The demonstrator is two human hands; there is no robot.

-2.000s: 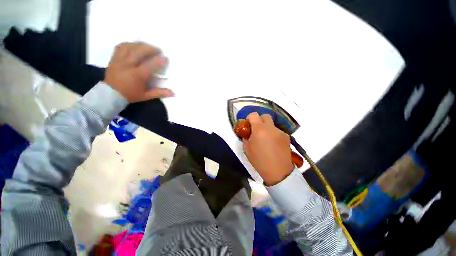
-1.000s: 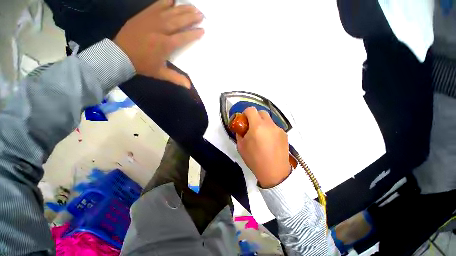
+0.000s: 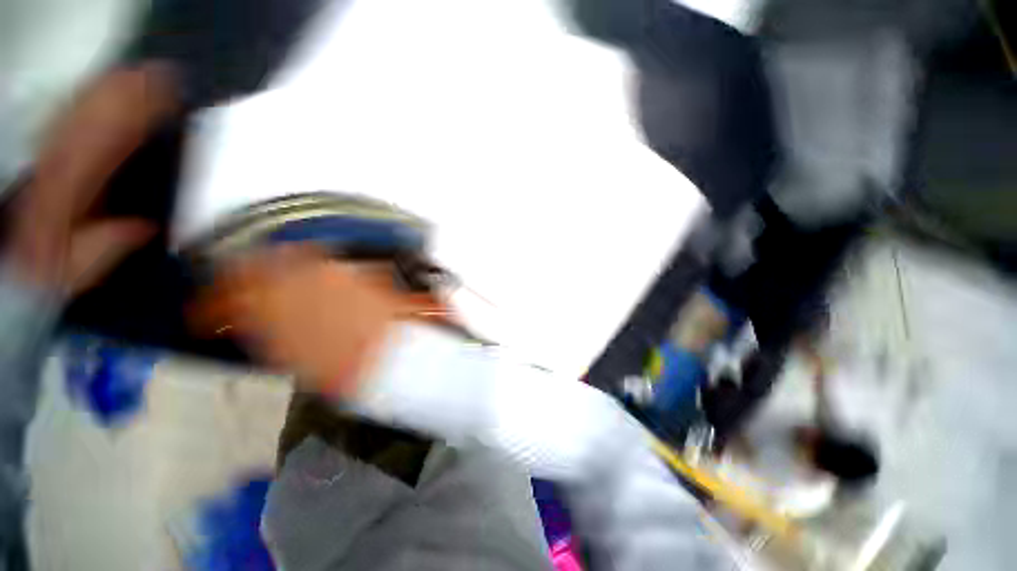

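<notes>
The picture is strongly blurred. A white garment panel [image 3: 491, 145] lies flat on the black pressing cloth [image 3: 697, 100]. My right hand [image 3: 301, 318] is closed on the handle of the steam iron [image 3: 346, 229], which sits at the panel's near left part. The hand hides most of the handle. A yellow cord [image 3: 725, 491] trails behind my right sleeve. My left hand [image 3: 89, 178] is at the far left, over the dark cloth beside the panel's left edge, blurred, with its fingers apart and nothing seen in it.
A blue rest pad [image 3: 680, 379] with a tan top is right of the panel, at the table's edge. Blue scraps [image 3: 112, 379] lie on the pale floor at lower left. Blurred pale and dark things are at the right.
The view has swung and blurred. The iron in my right hand has moved left across the panel. My left hand has moved off the panel to the left.
</notes>
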